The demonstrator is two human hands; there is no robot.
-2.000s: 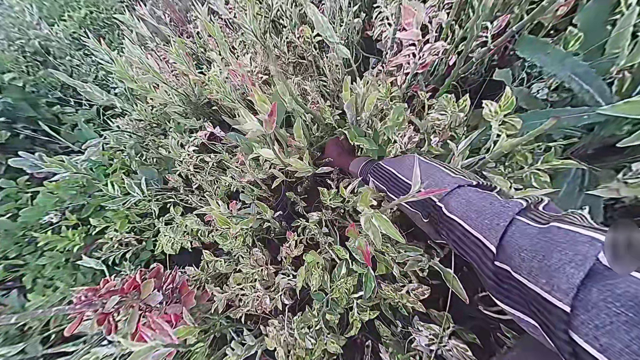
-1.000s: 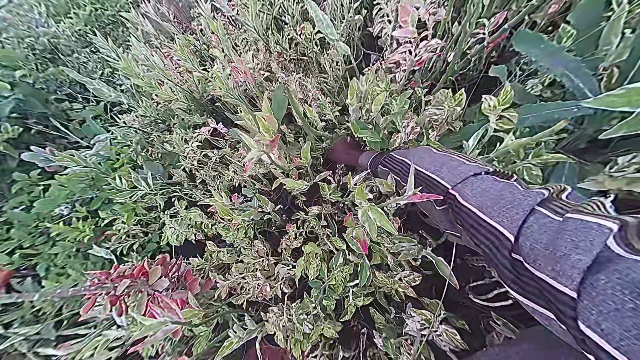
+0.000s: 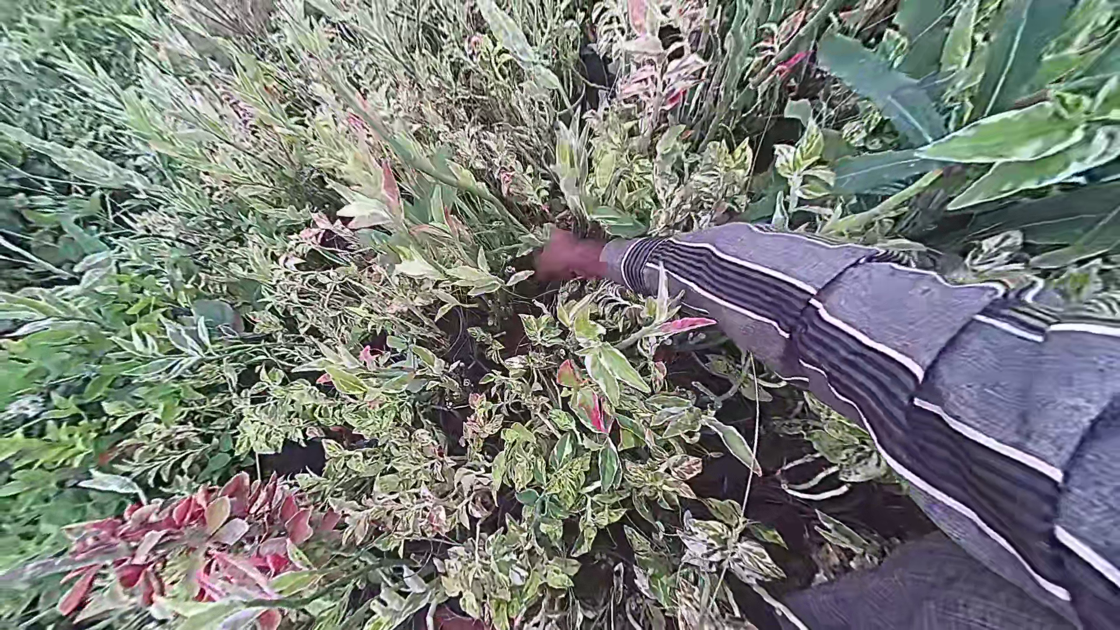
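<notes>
My right hand reaches from the right into dense variegated shrubs, near the middle of the view. It is blurred, and leaves hide its fingers, so whether it grips a stem cannot be told. A grey sleeve with dark and white stripes covers the arm. Pale green leaves with a pink-tinged one stand just left of the hand. Below it is a leafy stem with a red leaf. My left hand is out of view.
A red-leaved plant grows at the lower left. Broad green leaves fill the upper right. Green foliage lies along the left edge. Dark gaps show between stems below the sleeve, beside grey cloth at the bottom right.
My right hand stays low among the stems, and more of it shows than one second ago. The pale leafy shoots left of it have shifted and lean further left.
</notes>
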